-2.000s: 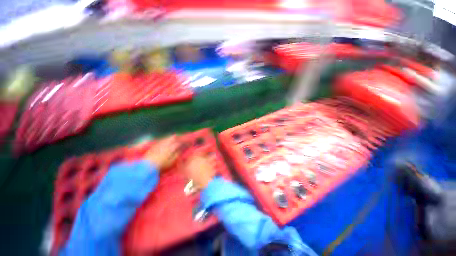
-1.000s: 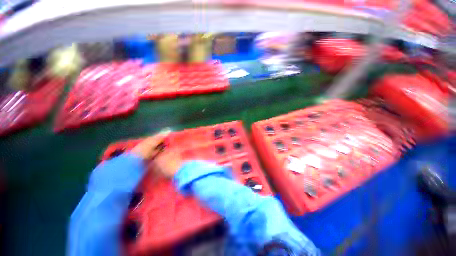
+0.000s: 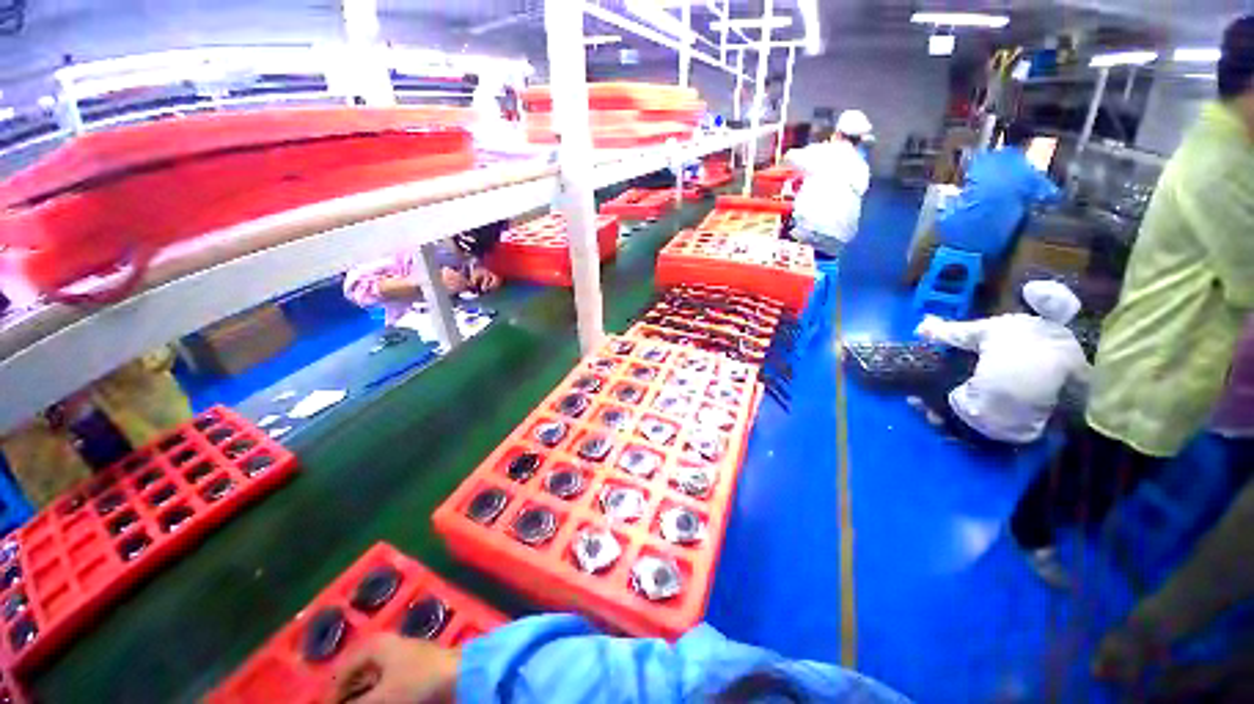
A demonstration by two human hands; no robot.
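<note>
My right hand [image 3: 402,670], bare with a light-blue sleeve, is at the bottom edge over the red work tray [image 3: 282,646]. Its fingertips are beside a dark spot, and I cannot tell whether they grip a disc. A dark round watch head [image 3: 377,589] and others sit in the pockets at the tray's far corner. The rest of this tray is cut off by the frame. My left hand is not in view.
A fuller red tray [image 3: 622,461] stands to the right, with a staggered stack [image 3: 715,314] and more trays [image 3: 736,261] beyond. A white post [image 3: 575,179] rises behind it. Across the green belt [image 3: 426,426] lies another tray [image 3: 131,516]. People stand or crouch at right.
The view has swung up and right, showing the aisle and people. The work tray now sits lower in view, and my left hand has left the picture. My right hand is at the bottom edge.
</note>
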